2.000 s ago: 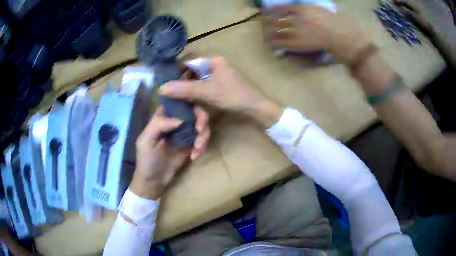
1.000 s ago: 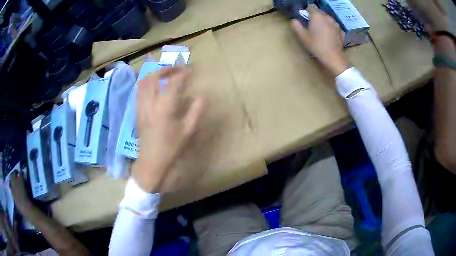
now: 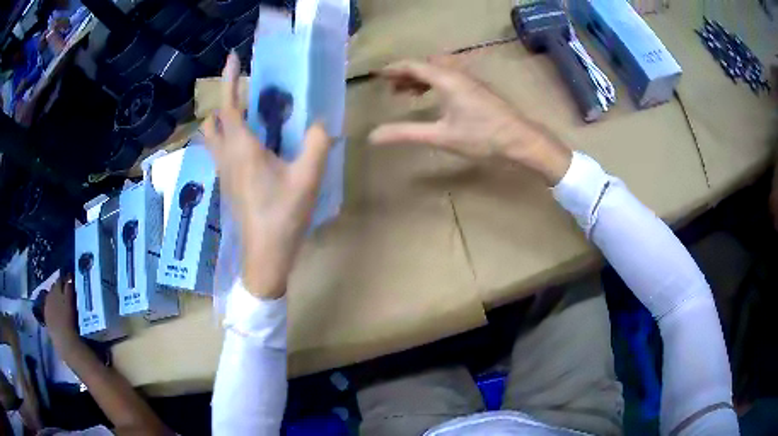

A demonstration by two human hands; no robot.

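My left hand (image 3: 269, 187) holds a pale blue and white retail box (image 3: 322, 111) with a fan picture, lifted over the left part of the table. The box is slightly blurred, and my fingers partly cover its front. My right hand (image 3: 461, 115) is empty, fingers spread, in the air to the right of the box. A dark grey mini fan (image 3: 554, 51) lies at the top right with a white cable (image 3: 590, 72) on it. Another retail box (image 3: 631, 51) lies beside it.
Several retail boxes (image 3: 183, 226) stand in a row at the left. Dark grey fan parts (image 3: 141, 111) are piled at the far left. Small dark pieces (image 3: 732, 53) lie at the far right. Another person's arm (image 3: 94, 366) is at lower left. Kraft paper (image 3: 401, 289) covers the table.
The fan my hands held two seconds ago is no longer in them. My left hand has taken hold of a retail box and raised it. My right hand has moved back left from the fan at top right.
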